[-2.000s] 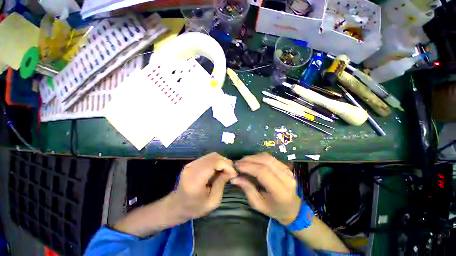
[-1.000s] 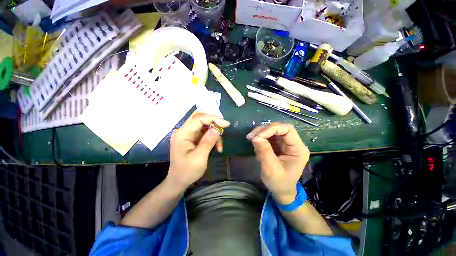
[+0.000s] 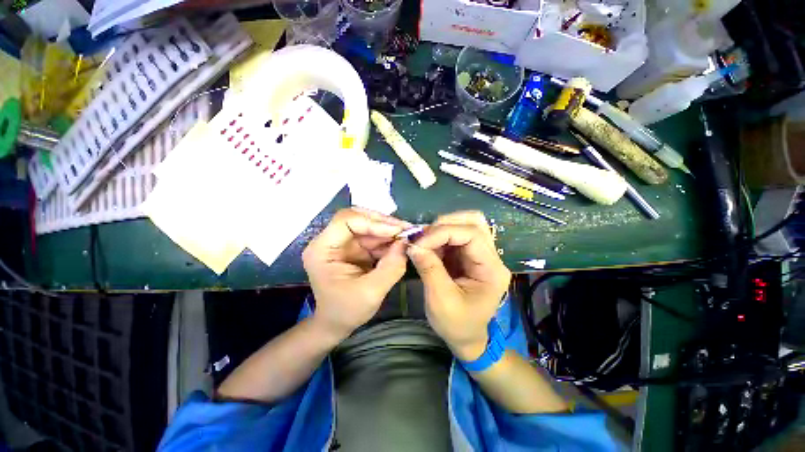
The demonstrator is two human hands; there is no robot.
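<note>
My left hand [image 3: 357, 265] and my right hand [image 3: 461, 281] meet at the bench's front edge. Their thumbs and fingertips come together on a tiny part with a whitish, shiny edge [image 3: 412, 231]. Most of the part is hidden by the fingers, so I cannot tell exactly what it is. My right wrist has a blue band.
Cream and white sheets with red marks [image 3: 256, 150] and a wide white tape roll [image 3: 353, 88] lie left. A cream-handled tool [image 3: 565, 169], slim sticks [image 3: 494, 181] and a mottled brown handle [image 3: 622, 146] lie right. Clear cups [image 3: 488, 84] and open white boxes [image 3: 583, 44] stand behind.
Over the last second my right hand has moved left to meet my left hand, and both now hold the small part. Since two seconds ago the view has shifted and my hands show higher in it.
</note>
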